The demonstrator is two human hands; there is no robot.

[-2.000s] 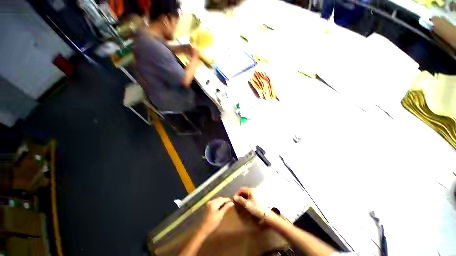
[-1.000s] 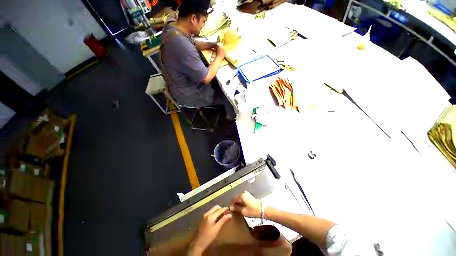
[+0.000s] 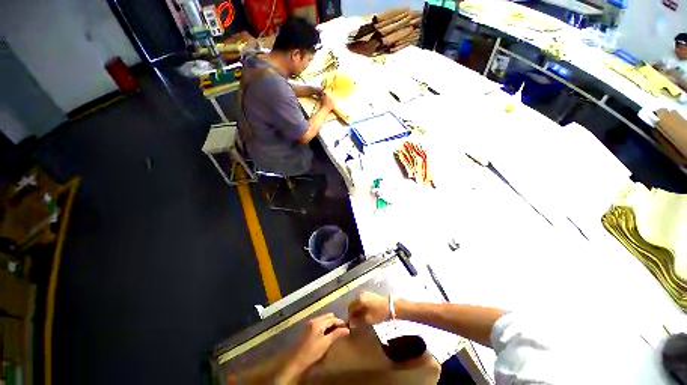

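A brown leather panel (image 3: 358,359) lies over the near part of the grey work board (image 3: 388,280) at the bottom centre, with a dark rounded opening or curled fold at its right. My left hand (image 3: 320,337) pinches the panel's upper edge between thumb and fingers. My right hand (image 3: 367,308) grips the same edge just to the right, close to my left fingertips. The fingertips are small and partly hide the pinched edge. A yellow strip (image 3: 301,317) runs along the board's far edge.
A white table (image 3: 497,248) stretches right and ahead, with orange-brown strips (image 3: 414,163), a blue tray (image 3: 380,128) and stacked yellow pieces (image 3: 649,239). A seated person (image 3: 275,113) works at its left edge. A waste bucket (image 3: 328,245) stands on the floor beyond the board.
The camera view has shifted, showing more of the far tables. Both hands stay on the panel's edge. The dark opening at the panel's right, unclear in the oldest frame, now shows plainly.
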